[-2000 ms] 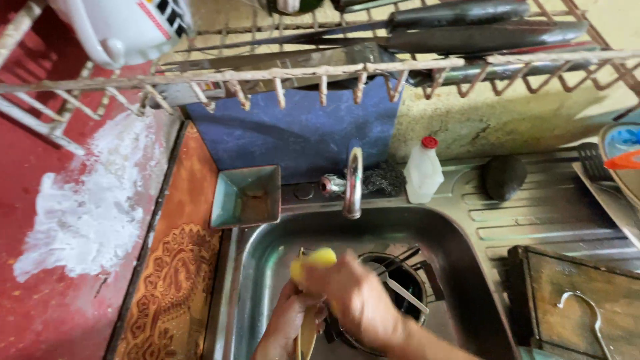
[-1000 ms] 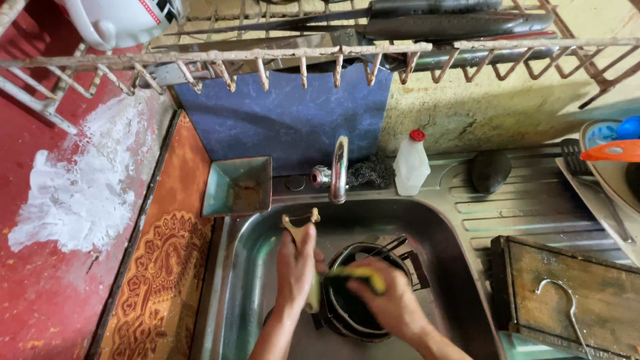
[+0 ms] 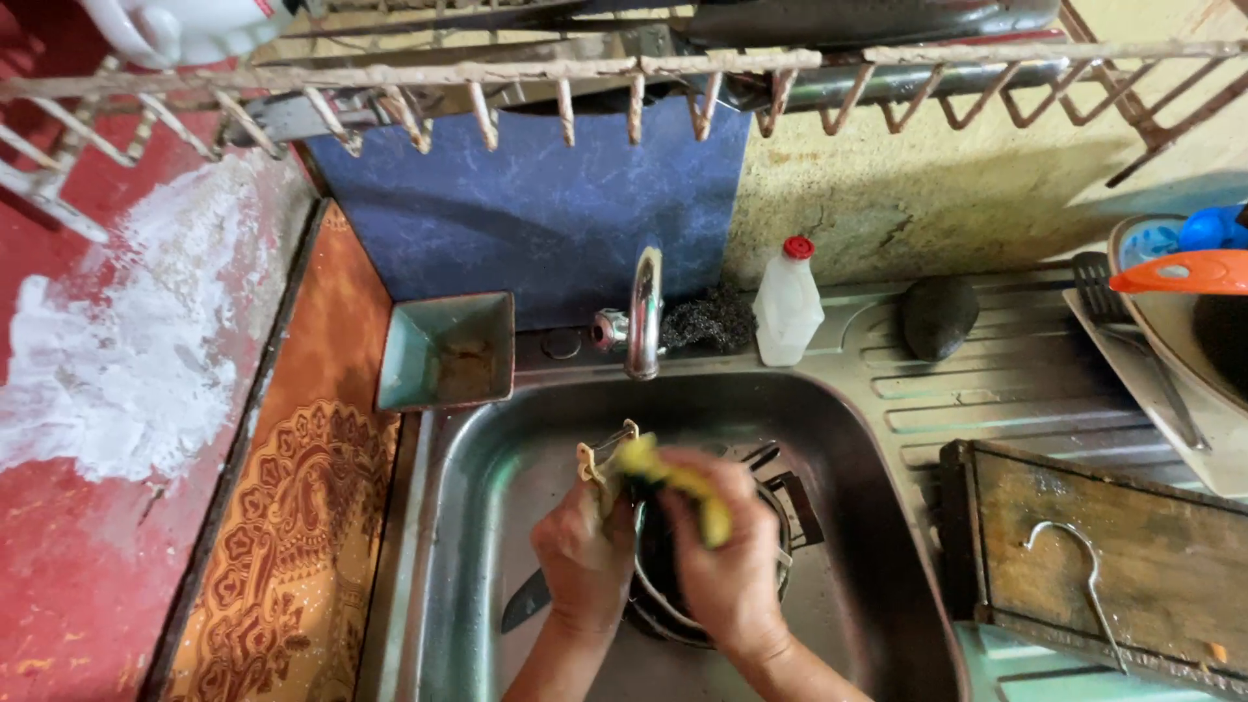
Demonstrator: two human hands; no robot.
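Over the sink basin [image 3: 517,458], my left hand [image 3: 585,556] grips a pale forked utensil [image 3: 587,460], perhaps a peeler, with a thin metal piece between its two prongs. My right hand [image 3: 726,546] holds a yellow and dark scrubbing sponge [image 3: 639,458] against or very near the utensil's forked end; blur hides the exact contact. Beneath my right hand, a dark pot [image 3: 673,595] with a light rim sits in the basin, other items in it partly hidden. A dark blade [image 3: 526,600] lies in the basin left of my left wrist.
Behind the basin stand a chrome faucet [image 3: 645,312], steel wool [image 3: 712,320], a red-capped bottle [image 3: 788,307] and a square bowl [image 3: 448,353]. A rusty wire rack [image 3: 565,73] hangs above. Rightward are a dark oval object [image 3: 938,317], a spatula [image 3: 1121,322] and a wooden board [image 3: 1102,556].
My right hand with the sponge has moved up to the forked end of the utensil. One second ago the sponge was lower, over the pot. The left hand keeps its grip.
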